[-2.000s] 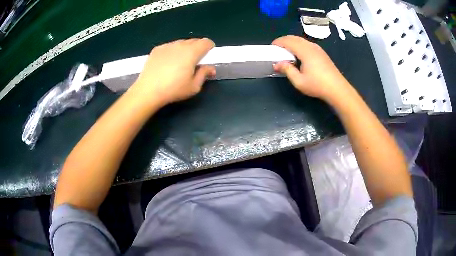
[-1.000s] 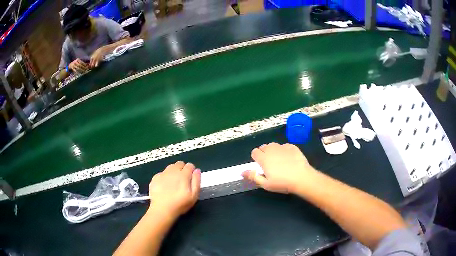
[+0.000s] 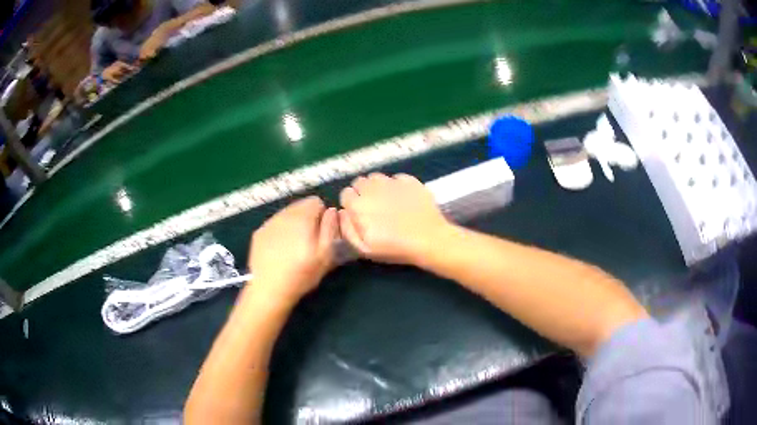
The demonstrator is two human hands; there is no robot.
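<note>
A long white power strip (image 3: 475, 192) lies on the dark-green worktop, its right end sticking out past my hands and its left part hidden under them. My left hand (image 3: 292, 242) is closed over the strip's left part. My right hand (image 3: 390, 217) is closed over its middle, knuckles close against my left hand. A white power cord (image 3: 149, 303) leaves the strip at the left and lies coiled in a clear plastic bag (image 3: 181, 264). Both hands are bare.
A blue round object (image 3: 510, 141) stands behind the strip's right end. A flat white piece with a brown-grey band (image 3: 569, 163) and a white irregular piece (image 3: 610, 149) lie beside it. Stacked white covers (image 3: 693, 158) are at right. Beyond the rail (image 3: 332, 168) runs a green conveyor; a person works across it.
My right hand has moved left along the strip, up against my left hand, uncovering the strip's right end. The view has tilted down from a second ago.
</note>
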